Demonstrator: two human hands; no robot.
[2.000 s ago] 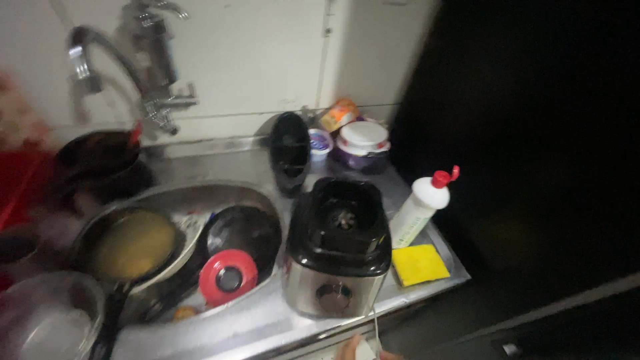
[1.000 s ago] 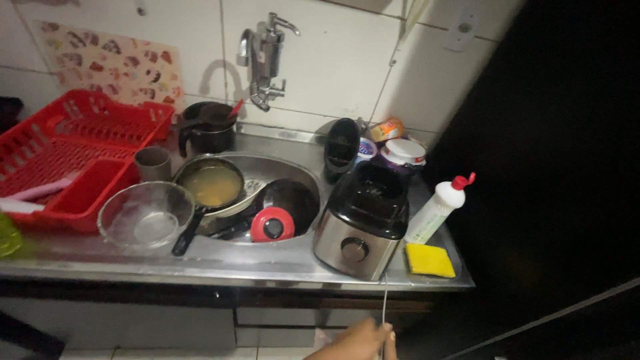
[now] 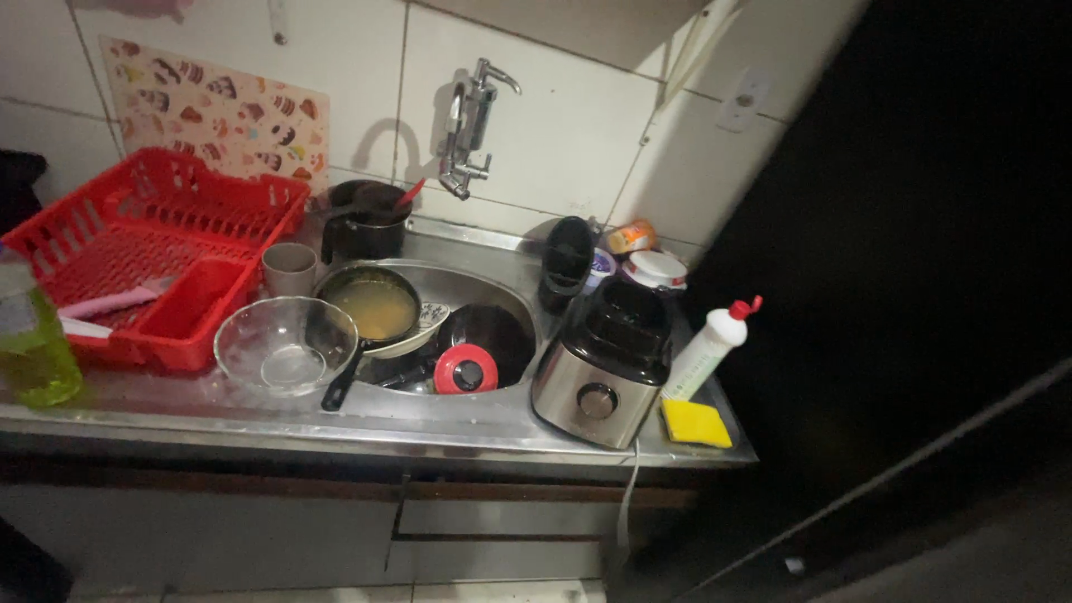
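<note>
Neither of my hands shows in the head view. A blender base in black plastic and brushed metal [image 3: 599, 373] stands at the right part of the steel counter, its pale cord [image 3: 628, 502] hanging over the front edge. Right of it are a white squeeze bottle with a red cap [image 3: 705, 352] and a yellow sponge [image 3: 697, 423]. The sink [image 3: 515, 306] holds a dark pan [image 3: 507, 335], a red lid with a black knob [image 3: 452, 368] and a patterned dish [image 3: 433, 316]. A pan of cloudy liquid [image 3: 373, 308] rests over its left side.
A clear glass bowl [image 3: 289, 352], a grey cup [image 3: 290, 268] and a red dish rack [image 3: 180, 335] stand left of the sink. Behind are a dark pot [image 3: 368, 234] and a wall faucet [image 3: 473, 126]. Several containers sit behind the blender base. A dark surface [image 3: 879, 293] borders the right.
The hand seen low by the hanging cord one second ago is out of view. The view has shifted, now showing more of the rack at left.
</note>
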